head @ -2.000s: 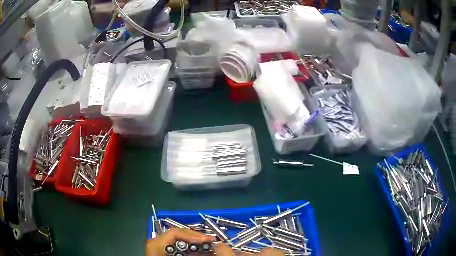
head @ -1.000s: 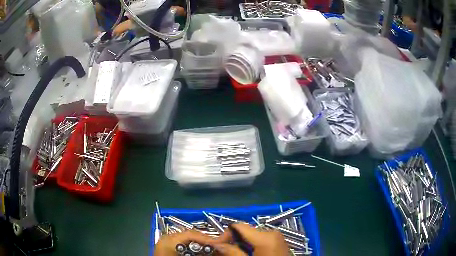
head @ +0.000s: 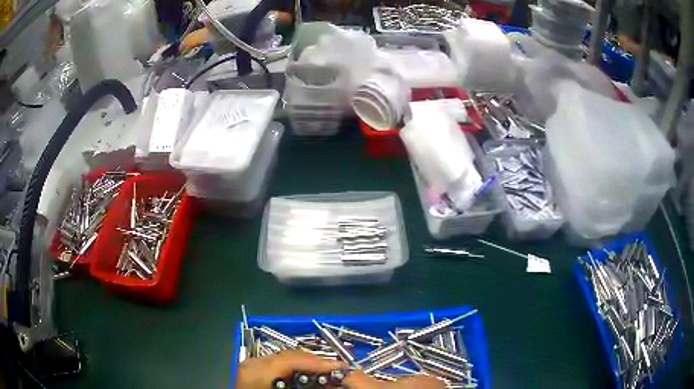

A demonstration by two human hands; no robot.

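Observation:
My left hand (head: 278, 368), cut off by the bottom edge, holds several metal shafts (head: 304, 379) in a row, their round ends showing. My right hand (head: 392, 381) is at the bottom edge beside it, mostly out of the picture; what it holds is hidden. Both hands are over the near part of a blue bin (head: 358, 320) with loose silver shafts in a jumble. Behind it stands an open clear box (head: 335, 278) with shafts in rows on whitish liner.
Two red bins (head: 144, 292) of shafts stand left, before lidded clear boxes (head: 228, 137). A second blue bin (head: 590, 292) is far right. A single shaft (head: 453, 252) and a thin rod with a white tag (head: 538, 264) lie right of the clear box. A black hose (head: 46, 167) curves at left.
My right hand has moved down and the dark tool seen in it a second ago no longer shows. The shafts in my left hand have shifted right. The camera view has shifted slightly.

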